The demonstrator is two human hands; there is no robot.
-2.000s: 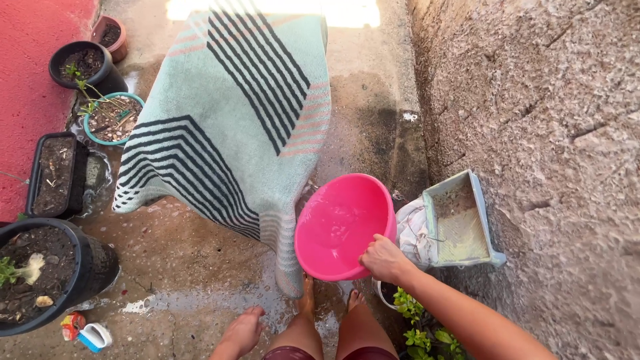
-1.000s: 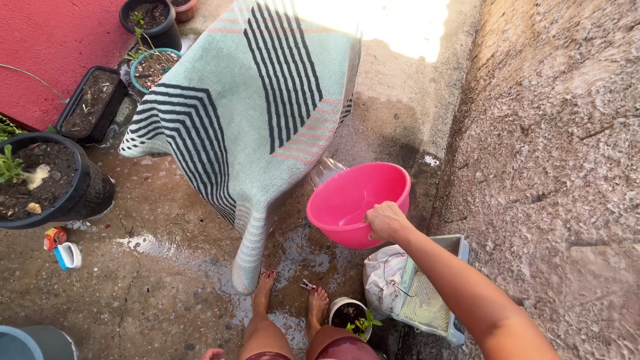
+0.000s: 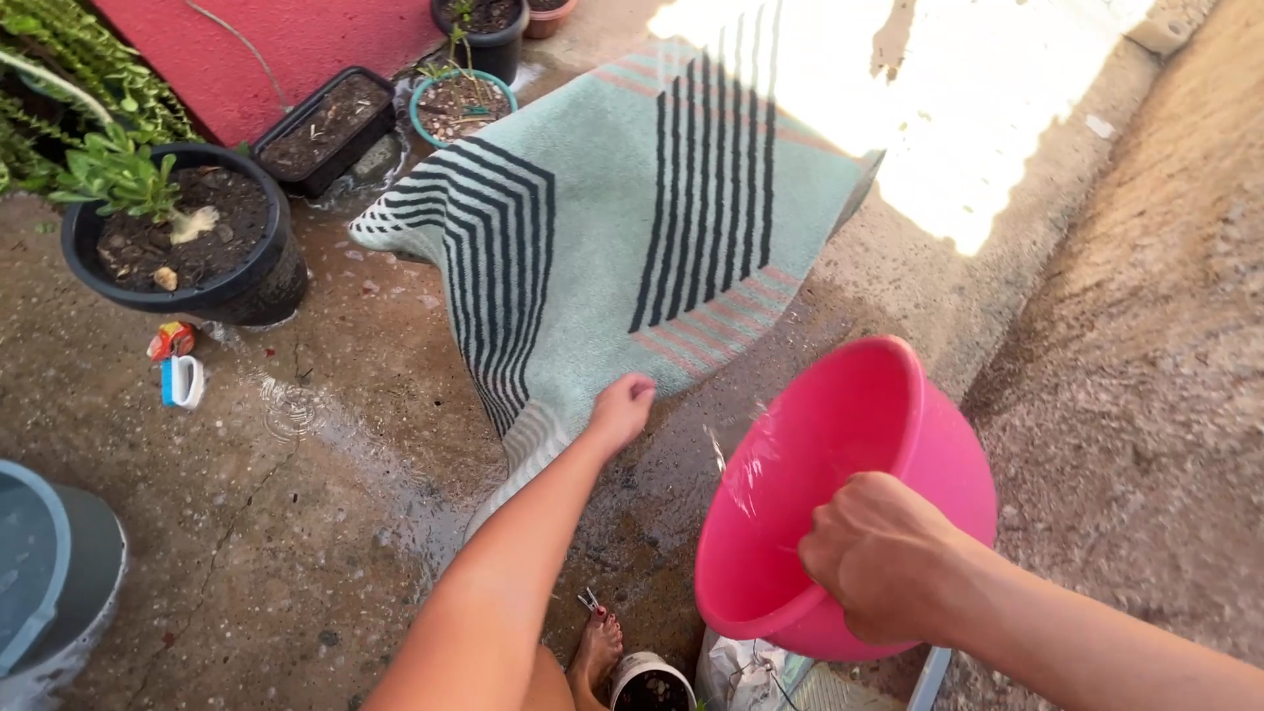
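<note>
A pink plastic basin (image 3: 820,474), tilted on its side with water spilling from its left rim, hangs from my right hand (image 3: 879,558), whose fingers are closed over the near rim. My left hand (image 3: 622,410) is over the lower edge of a pale green rug (image 3: 602,227) with black and pink stripes; its fingers are curled, and whether they pinch the rug cannot be told. The rug is spread and draped, its lower corner hanging behind my left forearm. What supports it is hidden.
Potted plants, among them a large black pot (image 3: 267,286), stand at the left by a red wall (image 3: 326,39). A scrub brush (image 3: 183,382) lies on wet concrete. A grey bucket (image 3: 89,553) holds water. A rough wall (image 3: 1116,395) borders the right. A white pot (image 3: 652,681) stands beside my foot.
The basin has tipped from nearly level onto its side, still in my right hand. My left hand has come up from the bottom edge to the rug. The view has swung left.
</note>
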